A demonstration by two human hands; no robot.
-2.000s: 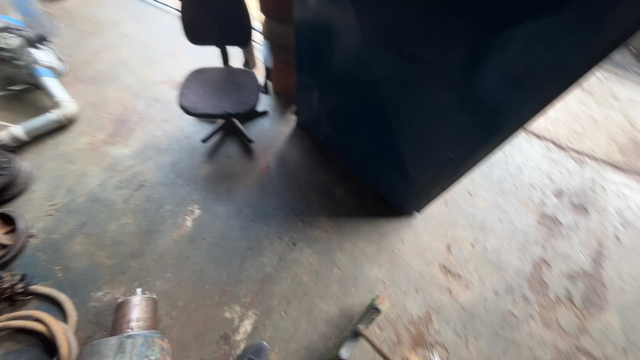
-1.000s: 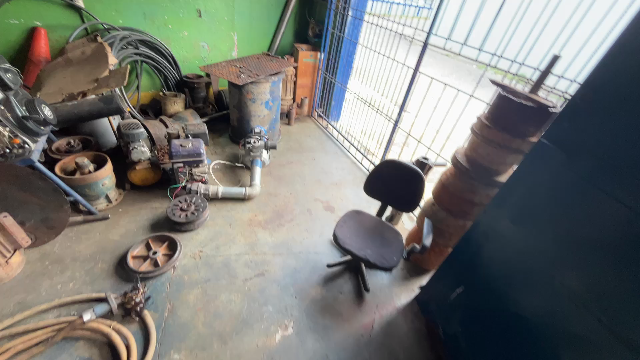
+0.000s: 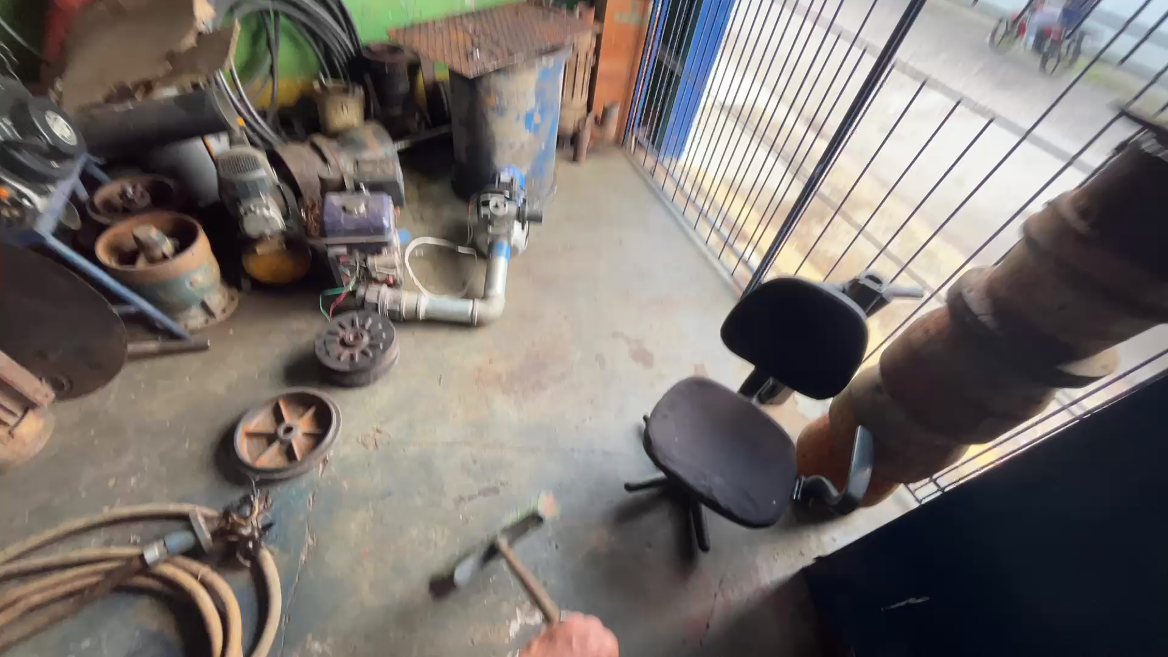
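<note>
At the bottom centre my right hand [image 3: 570,636] is closed around the wooden handle of a hammer [image 3: 527,579] with a long, narrow head. The head slants over the concrete floor, its right end greenish and its left end dark; motion blurs it. My left hand is out of view. Nearest to the hammer on the right stands a black office chair [image 3: 721,452]. To its left lie a rusty spoked wheel [image 3: 286,433] and a coiled tan hose [image 3: 196,584] with a metal fitting.
A grooved pulley [image 3: 356,347] and a pump with grey pipe [image 3: 438,307] lie ahead. Engines and a rusty flanged drum [image 3: 160,265] crowd the left. A blue-flecked barrel [image 3: 506,119] stands behind. Barred gate [image 3: 821,137], stacked rusty cylinders [image 3: 967,365] and a dark blue panel [image 3: 1022,547] line the right.
The view has swung a lot. My right hand and the whole hammer head now show at the bottom, where neither appeared one second ago.
</note>
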